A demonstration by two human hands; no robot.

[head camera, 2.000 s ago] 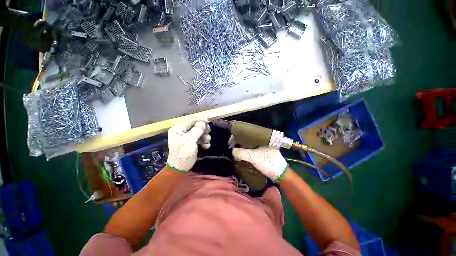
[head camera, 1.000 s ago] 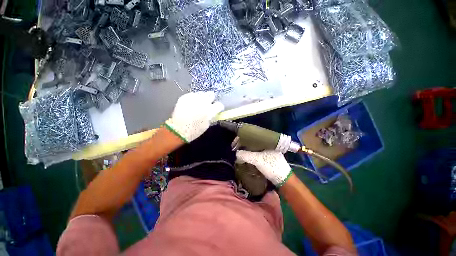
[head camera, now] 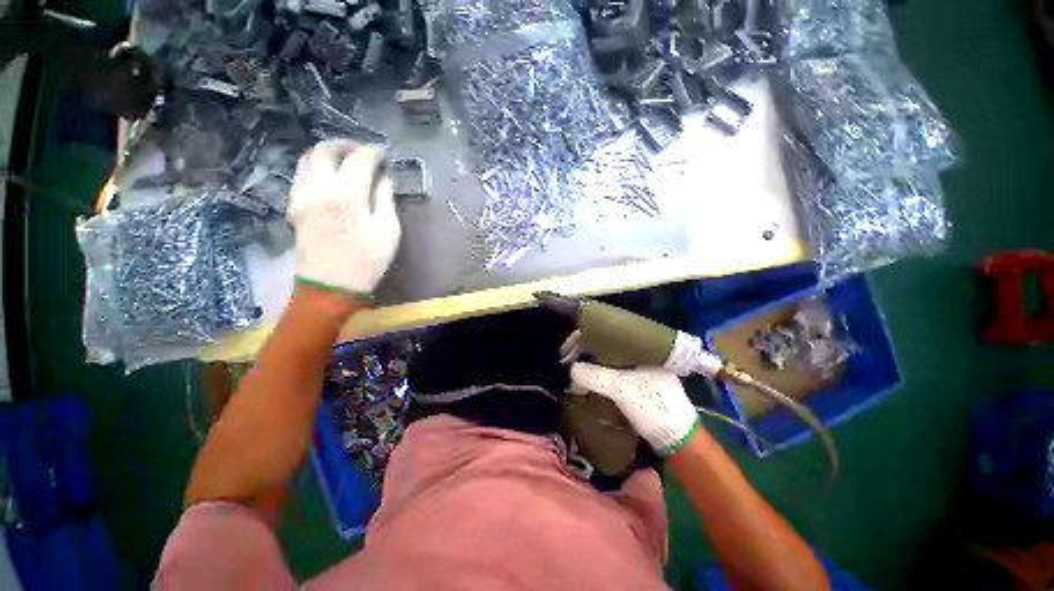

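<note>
My left hand [head camera: 343, 219], in a white knitted glove with a green cuff, is over the left part of the table at the edge of the heap of dark grey metal brackets [head camera: 249, 104]. Its fingertips are blurred, and I cannot tell whether they hold a bracket. My right hand [head camera: 641, 401], also gloved, holds the olive-green rivet gun [head camera: 628, 336] just in front of the table edge. The gun's dark nose points left and no part shows at it. A single bracket [head camera: 409, 177] lies right of my left hand. Silver rivets [head camera: 537, 150] lie heaped at the table's centre.
Clear bags of rivets lie at the table's left [head camera: 168, 281] and right [head camera: 884, 202]. A blue bin of mixed parts [head camera: 342, 502] is below the edge at left, another blue bin [head camera: 887, 375] at right. An air hose [head camera: 798, 406] trails right from the gun.
My left hand has moved from the gun's nose, over the table edge, left and forward to the bracket heap. My right hand still holds the gun. The view has shifted slightly.
</note>
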